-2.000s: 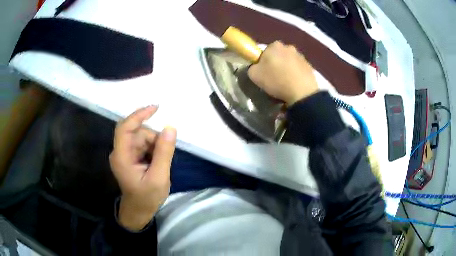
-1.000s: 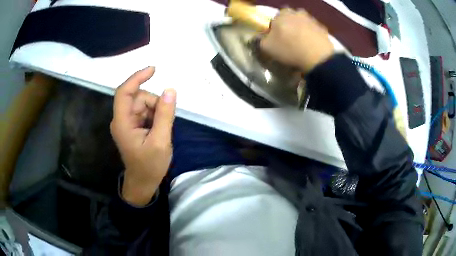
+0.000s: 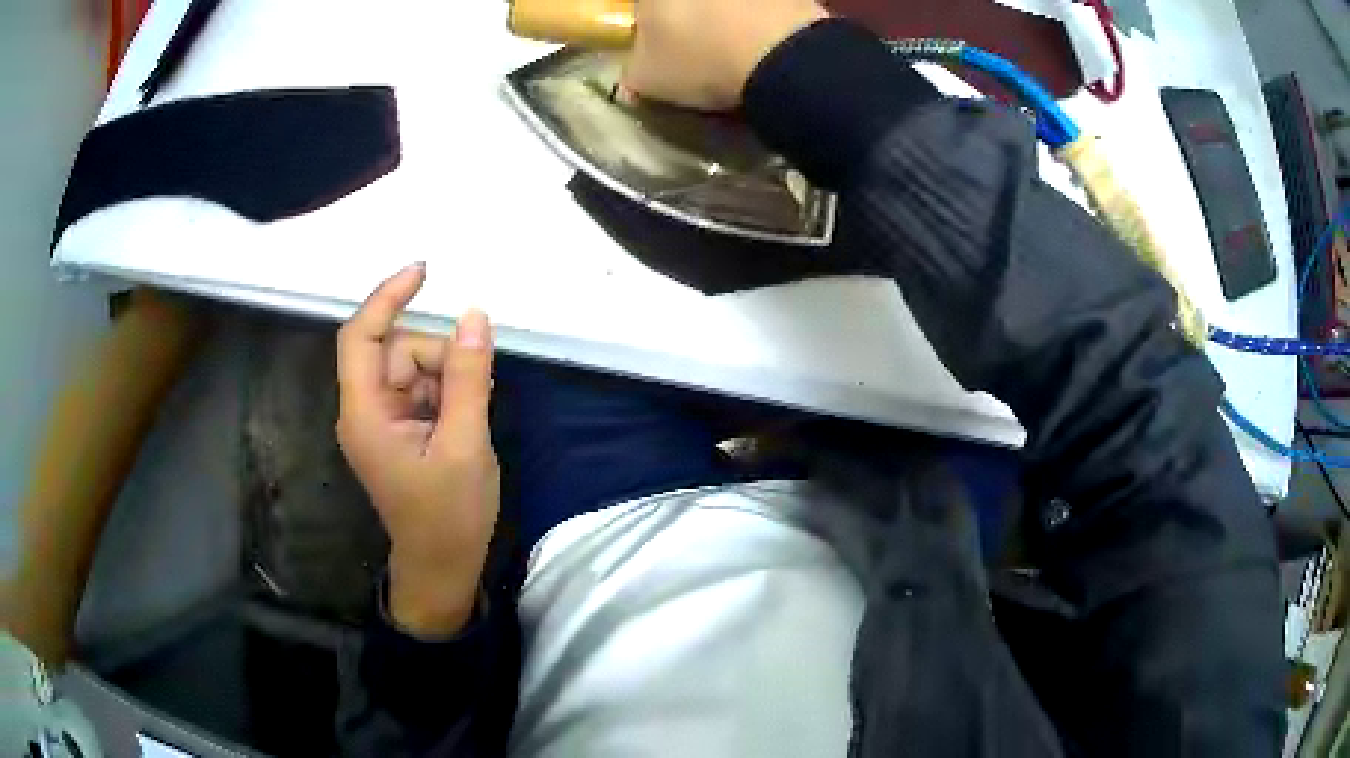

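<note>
My right hand (image 3: 703, 52) grips the yellow handle of the silver steam iron (image 3: 666, 156) at the top centre of the view. The iron lies over a black collar piece (image 3: 666, 252), whose near edge shows below the soleplate; the rest is hidden under iron and sleeve. My left hand (image 3: 422, 407) is empty, fingers apart and curled, in front of the table's near edge. A finished black piece with a thin maroon edge (image 3: 267, 148) lies at the left corner of the white table (image 3: 489, 296).
A maroon fabric piece (image 3: 1007, 37) lies at the far side, cut off by the top edge. The blue hose with a pale wrapped section (image 3: 1118, 208) runs from the iron to the right. The dark rest pad (image 3: 1217, 193) lies at the right. A narrow dark strip (image 3: 181, 45) lies far left.
The iron, held in my right hand, has moved left over the black piece, and more of that piece's near edge shows. The camera view has shifted too. My left hand stays empty.
</note>
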